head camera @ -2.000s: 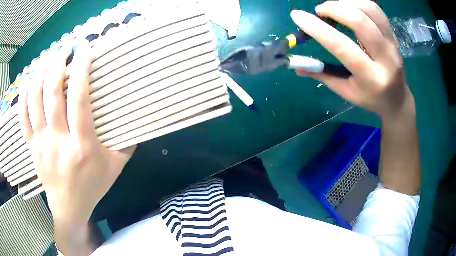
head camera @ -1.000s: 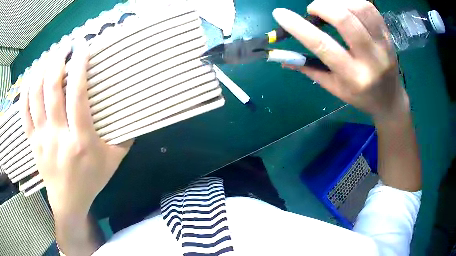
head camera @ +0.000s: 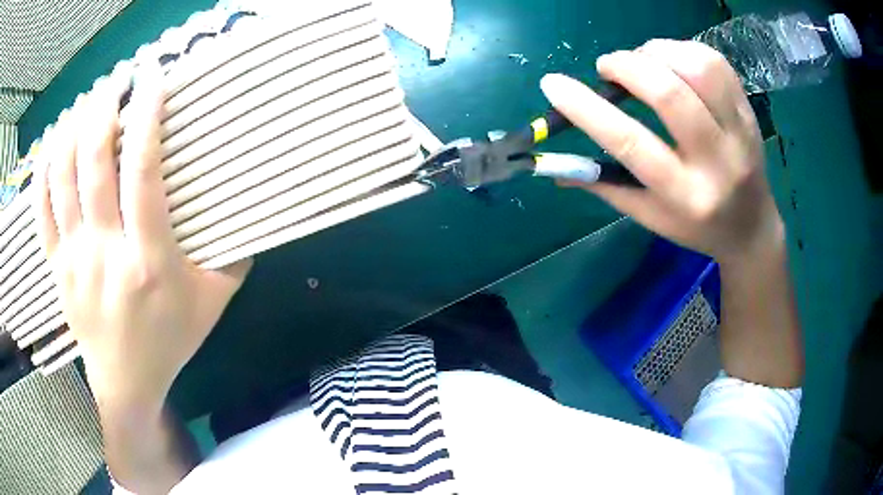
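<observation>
A stack of cream keyboard panels [head camera: 290, 126] lies on the green-topped bench at the left, ribbed edges towards me, with round keycaps along its far side. My left hand [head camera: 131, 261] lies over the stack, fingers spread on top and thumb at the near edge. My right hand [head camera: 683, 145] holds the side cutters [head camera: 494, 160] by their dark handles with yellow and white marks. The cutter jaws are at the stack's right end, near the lowest panels. Whether they touch or grip a panel is too small to tell.
A clear water bottle [head camera: 775, 48] lies at the back right. A white cloth piece [head camera: 424, 21] lies behind the stack. A white stick, partly hidden, is behind the jaws. Tiny white scraps lie on the bench. A blue crate [head camera: 629, 334] stands below the bench edge at right. Tall panel stacks [head camera: 48, 43] are at far left.
The cutters first moved left along the stack's right end, then down towards the lowest panels, with my right hand lower too. My left hand stays on the stack, which has shifted slightly left.
</observation>
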